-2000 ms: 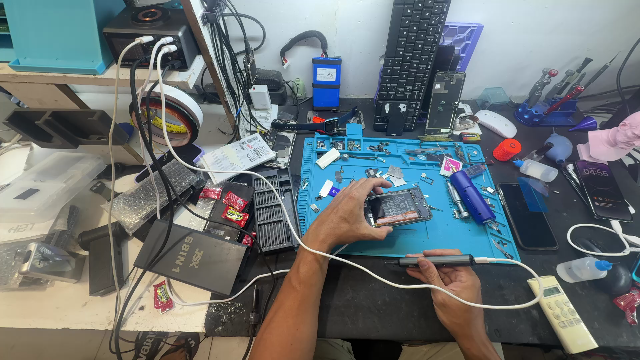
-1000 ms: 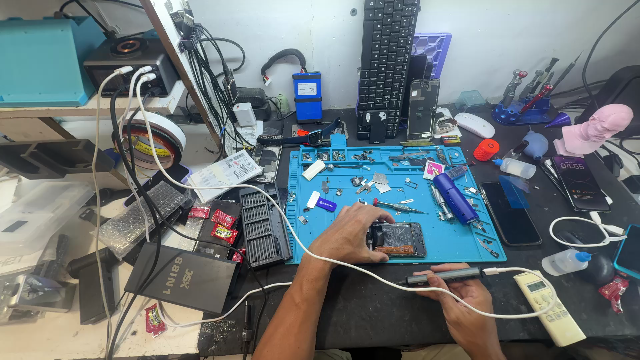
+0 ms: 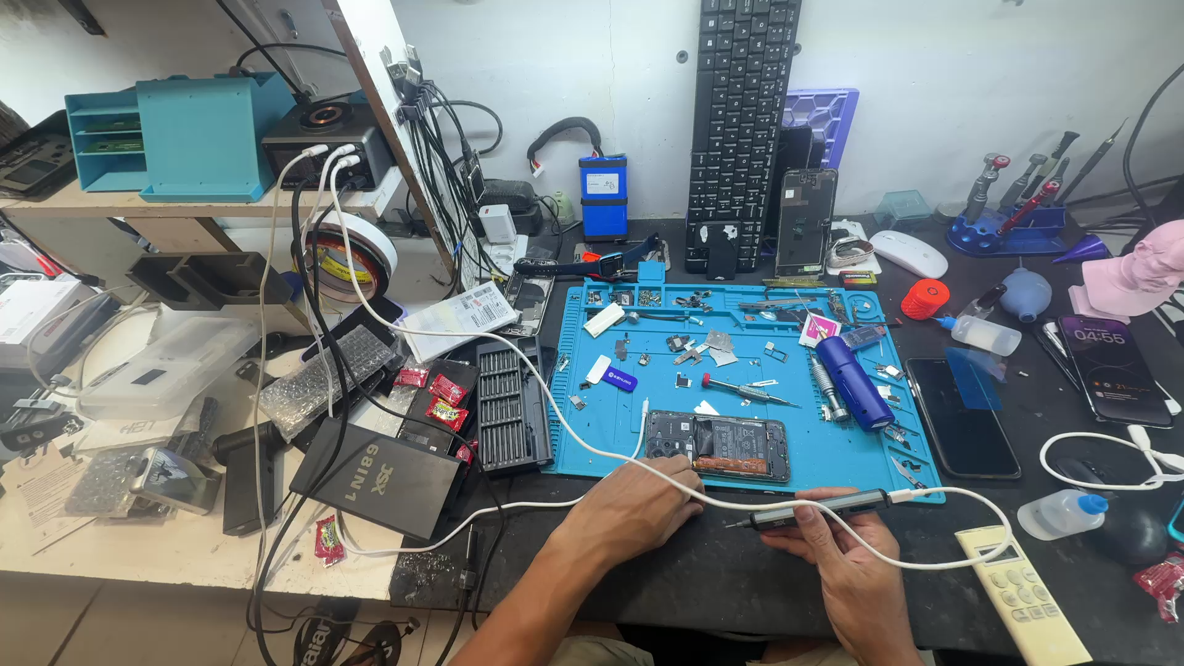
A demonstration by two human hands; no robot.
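Note:
An opened smartphone (image 3: pixel 740 444) lies flat at the front edge of the blue silicone repair mat (image 3: pixel 592 444), its inner parts facing up. My left hand (image 3: pixel 652 499) rests at its lower left corner, with fingertips partly hidden; whether they grip anything does not show. My right hand (image 3: pixel 846 555) holds a dark electric screwdriver (image 3: pixel 819 509), its bit pointing left and a white cable (image 3: pixel 980 498) plugged into its rear end. A red-ended screwdriver (image 3: pixel 749 390) lies on the mat above the phone, near a blue cylindrical tool (image 3: pixel 853 384) and small metal parts.
Left of the mat stand a bit case (image 3: pixel 509 407) and a dark box (image 3: pixel 377 476). White cable crosses in front of the phone. On the right lie another phone (image 3: pixel 962 416), a remote control (image 3: pixel 1022 592) and a plastic bottle (image 3: pixel 1062 514). A keyboard (image 3: pixel 743 129) leans on the wall.
Two seconds ago my left hand held the phone tilted; the phone now lies flat on the mat. My left hand has drawn back toward its near edge. The screwdriver stays in my right hand.

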